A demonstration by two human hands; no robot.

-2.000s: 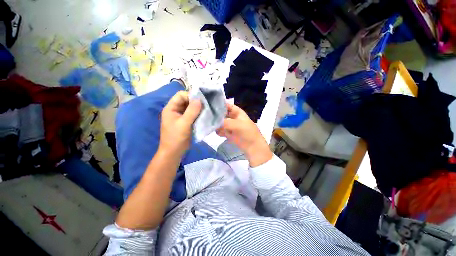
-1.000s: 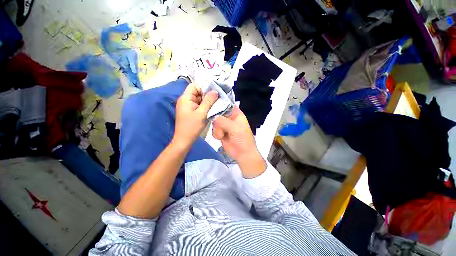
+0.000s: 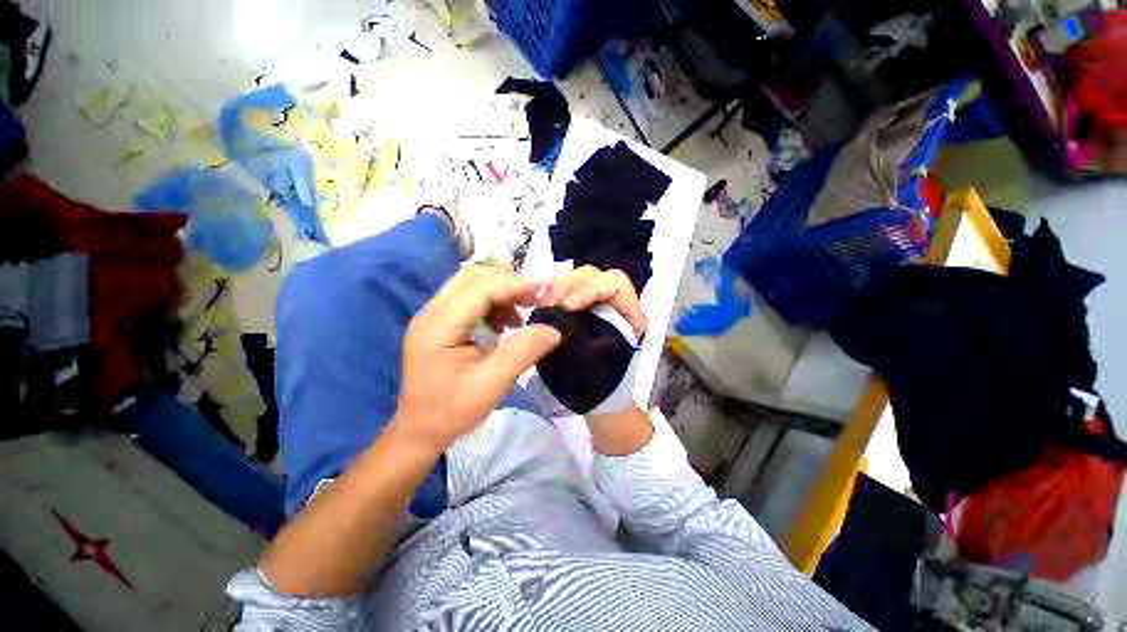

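Note:
A small black cuff (image 3: pixel 583 361) with a pale grey edge is held over my lap, rounded like a cup. My left hand (image 3: pixel 467 352) is at its left side, with thumb and fingertips at its upper left edge. My right hand (image 3: pixel 602 300) is on its upper right, with fingers bent over the top edge; the rest of this hand is largely hidden behind the cuff. Beyond my hands, a column of overlapping black cuffs (image 3: pixel 608 210) lies on the white board (image 3: pixel 675 222).
Blue fabric (image 3: pixel 266 173) and scraps lie on the floor. Dark red garments (image 3: pixel 118 278) are at left. At right are a blue crate (image 3: pixel 791 235), a yellow-edged table (image 3: pixel 840 475) with black garments (image 3: pixel 976 358), and a red bag (image 3: pixel 1044 512).
The held piece has turned from its grey side to its black side and opened into a cup shape. Both hands have shifted lower around it.

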